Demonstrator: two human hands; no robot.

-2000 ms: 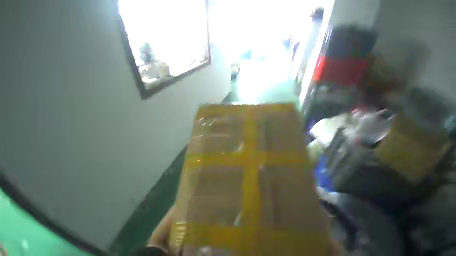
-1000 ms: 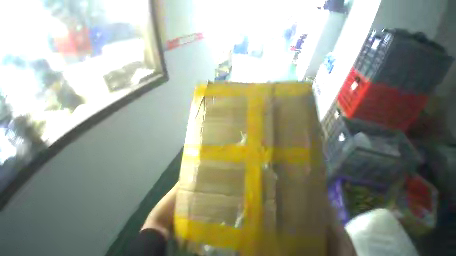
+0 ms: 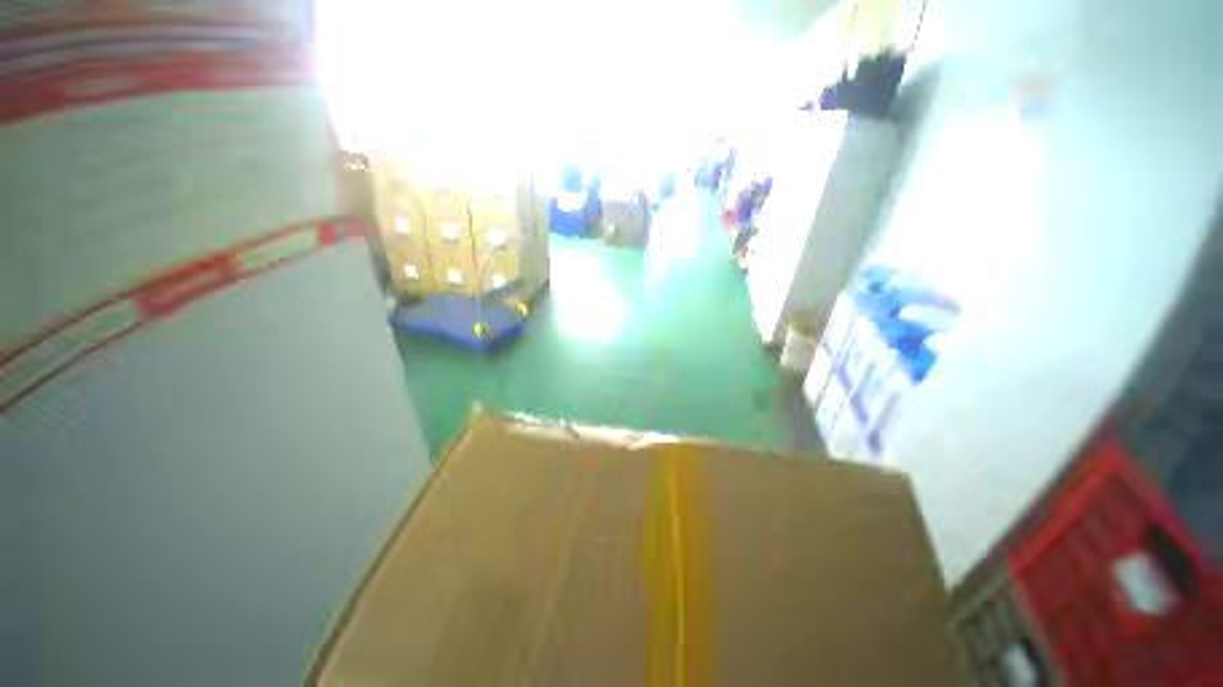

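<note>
A brown cardboard carton (image 3: 805, 564) fills the lower middle of the head view, close in front of me. One band of yellow tape runs down its visible face. Its far edge looks pale and slightly ragged, and its near part is cut off by the bottom edge of the picture. Neither of my hands is in the picture.
A white wall (image 3: 255, 497) with red-and-white strips stands close on the left. Beyond are stacked cartons (image 3: 449, 235) beside a blue platform (image 3: 463, 320) on green floor (image 3: 604, 356). A red crate (image 3: 1113, 577) and white boxes (image 3: 858, 383) stand right.
The view has moved forward to the passage opening. The carton sits lower and shows a face with one tape band instead of crossing bands. My left hand has left the picture; the window is gone.
</note>
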